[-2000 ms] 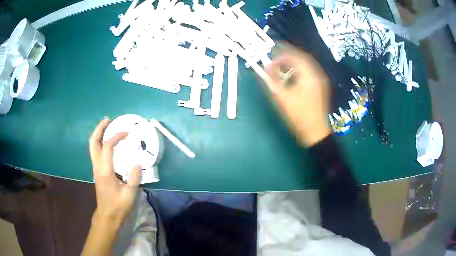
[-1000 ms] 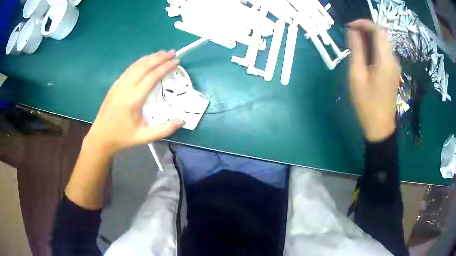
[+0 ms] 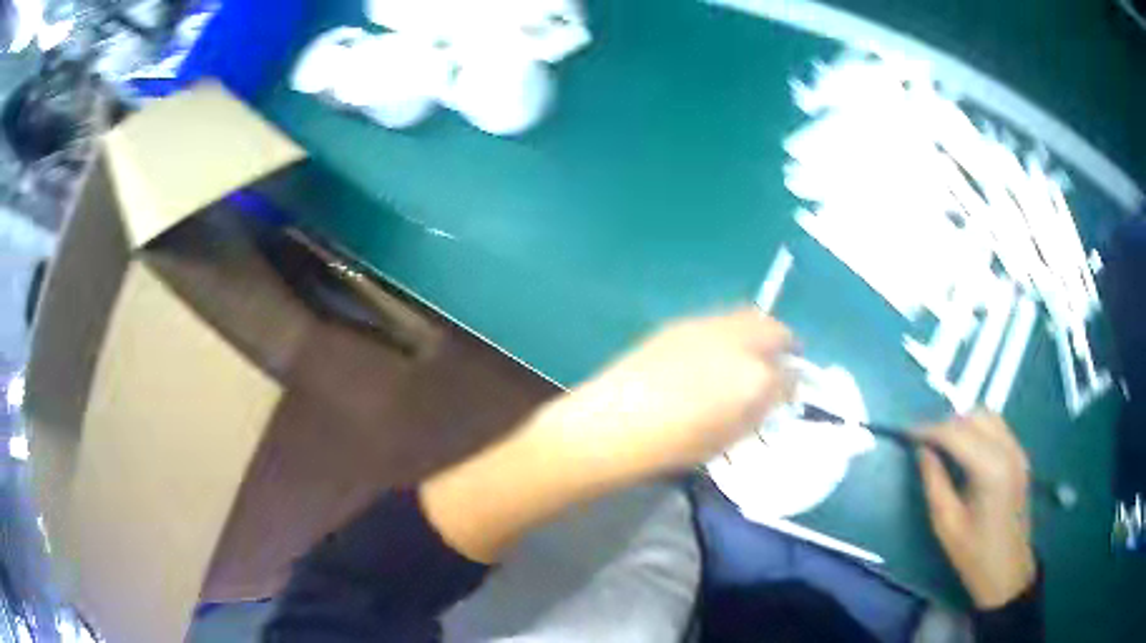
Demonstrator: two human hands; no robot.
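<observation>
A round white housing [image 3: 804,467] lies at the bench's front edge, open side up, with one white antenna arm [image 3: 774,279] sticking out beyond my left hand and another [image 3: 817,538] along its near side. My left hand [image 3: 716,377] is on the housing's left rim, its fingertips blurred. My right hand [image 3: 987,496], right of the housing, pinches a black antenna cable [image 3: 890,433]. The cable runs into the housing, and its other end shows right of the hand. The large pile of white antenna arms [image 3: 880,163] lies behind.
White waiting housings [image 3: 503,91] are grouped at the back left, blurred. A blue bin [image 3: 258,44] is at the far left. An open cardboard box [image 3: 170,427] stands below the bench at left. The pale rail [image 3: 880,35] borders the far side.
The view has swung left, bringing the box and bin in. My right hand has come from the parts at right to beside the housing with a black cable. My left hand remains on the housing.
</observation>
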